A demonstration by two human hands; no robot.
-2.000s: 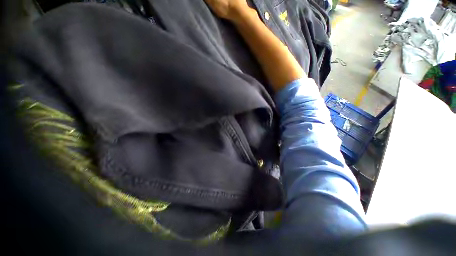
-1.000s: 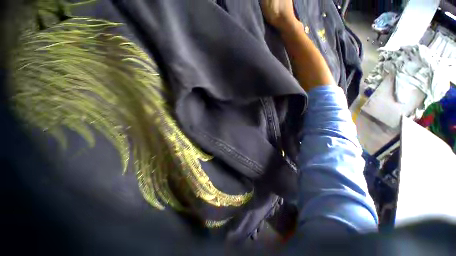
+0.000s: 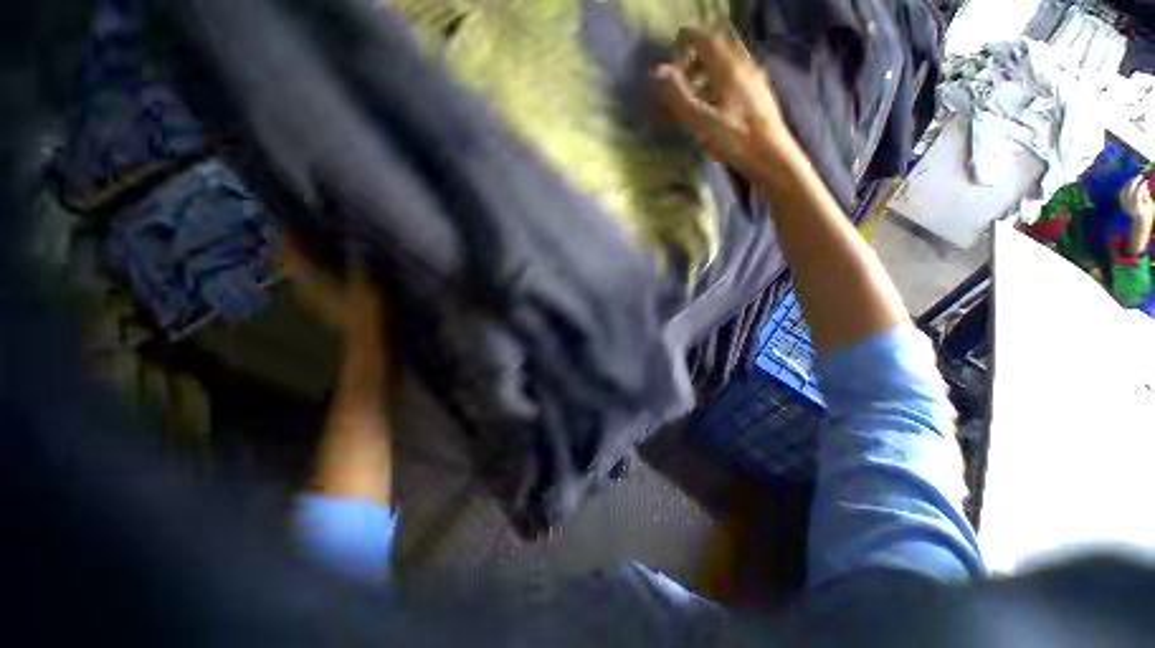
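Observation:
A charcoal grey shirt (image 3: pixel 545 291) hangs across the middle, blurred, with yellow-gold wing embroidery (image 3: pixel 545 114) on its back panel. More dark grey shirts (image 3: pixel 823 76) hang behind it to the right. My right hand (image 3: pixel 722 101) is in front of the embroidered panel with its fingers curled and partly apart; I see nothing held in it. My left hand (image 3: pixel 323 285) is at the shirt's left edge, strongly blurred and dark; its fingers and any grip cannot be made out. The rail and hanger hooks are not visible.
Folded blue denim pieces (image 3: pixel 190 241) are stacked at the left. A blue plastic crate (image 3: pixel 766 405) stands on the floor beneath the shirts. A white table (image 3: pixel 1077 405) is at the right, with a person in colourful clothing (image 3: pixel 1089 222) beyond it. Pale cloth (image 3: pixel 1013 114) lies farther back.
My left hand and forearm have come into view. The embroidered shirt has swung up and right, uncovering the denim stack and floor. My right hand has come away from the shirts' upper part, lower in view.

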